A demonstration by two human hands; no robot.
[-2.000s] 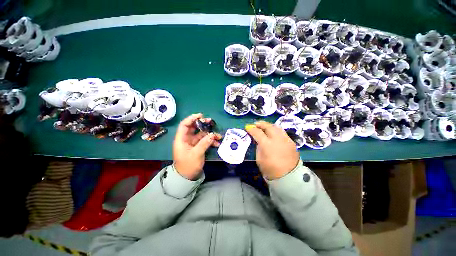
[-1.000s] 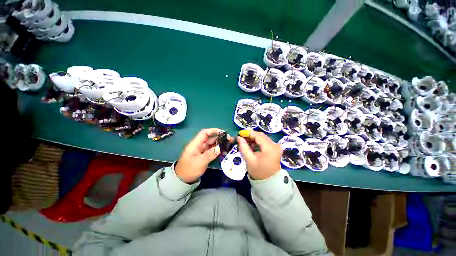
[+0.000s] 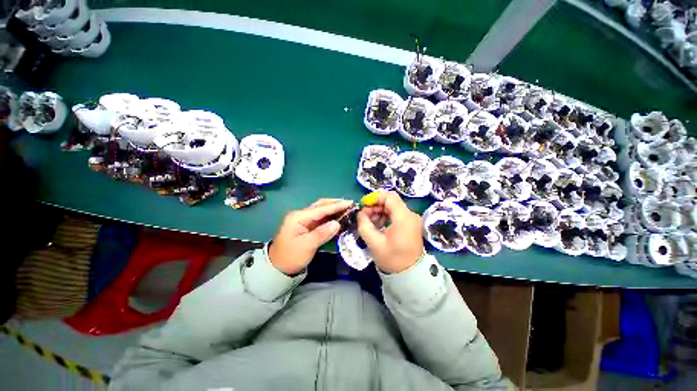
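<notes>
My left hand [image 3: 302,238] holds a small dark circuit board [image 3: 348,219] with thin wires between its fingertips, just above the bench's near edge. My right hand [image 3: 393,233] meets it from the right; a bright yellow piece [image 3: 371,199] shows at its index fingertip, a tool or a finger cot, I cannot tell which. The right fingers are pinched at the board's wires; what exactly they grip is hidden. A white housing shell [image 3: 354,251] hangs below the hands, partly covered by the right fingers.
Housings with boards hanging out [image 3: 195,145] overlap at left on the green bench [image 3: 306,84]. Rows of housings with boards inside [image 3: 447,177] stand at centre and right, close to my right hand. Stacked bare shells [image 3: 655,215] are far right. A cardboard box [image 3: 581,336] is below the edge.
The hands have come together at the board, and the right hand has left the shell's side. The shell hangs lower, more covered by fingers. The view has tilted.
</notes>
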